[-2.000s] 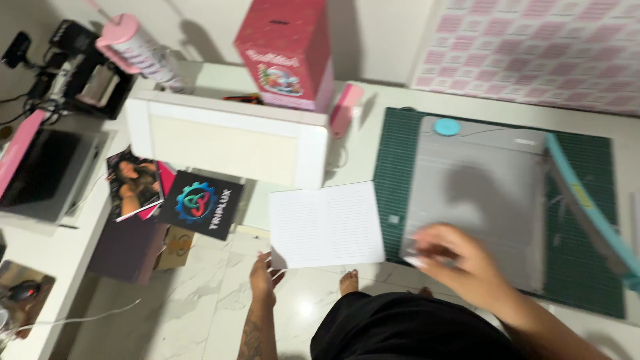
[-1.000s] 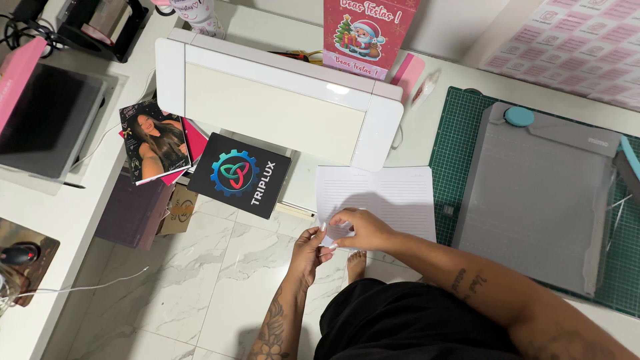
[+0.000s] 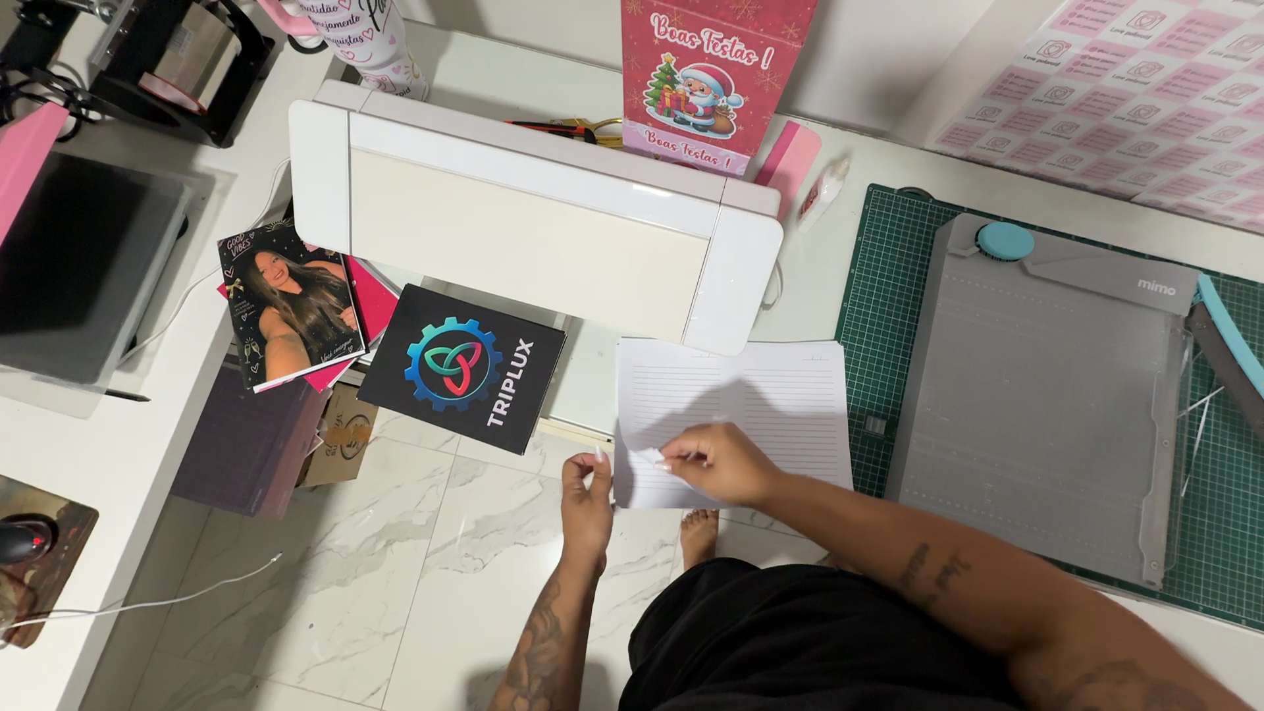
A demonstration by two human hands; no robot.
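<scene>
A stack of white lined paper sheets (image 3: 790,425) lies at the desk's front edge, below the right end of a white desktop machine (image 3: 523,232). My left hand (image 3: 588,499) is at the stack's left edge, thumb and forefinger raised; whether they pinch a sheet edge I cannot tell. Over the left part of the stack is my right hand (image 3: 716,462), its fingertips brought together near the paper. Whether a sheet corner is between them is not clear. Left of the stack lies a black notebook cover with a gear logo (image 3: 464,365).
To the right, a grey paper trimmer (image 3: 1047,425) with a turquoise knob rests on a green cutting mat (image 3: 874,296). A red festive box (image 3: 706,79) and a tumbler (image 3: 360,44) stand behind the machine. A photo-covered notebook (image 3: 291,306) lies left, a computer mouse (image 3: 28,540) farther left.
My right hand has moved from near the trimmer to the left part of the paper stack. Since one second ago my hands have separated. The view has shifted.
</scene>
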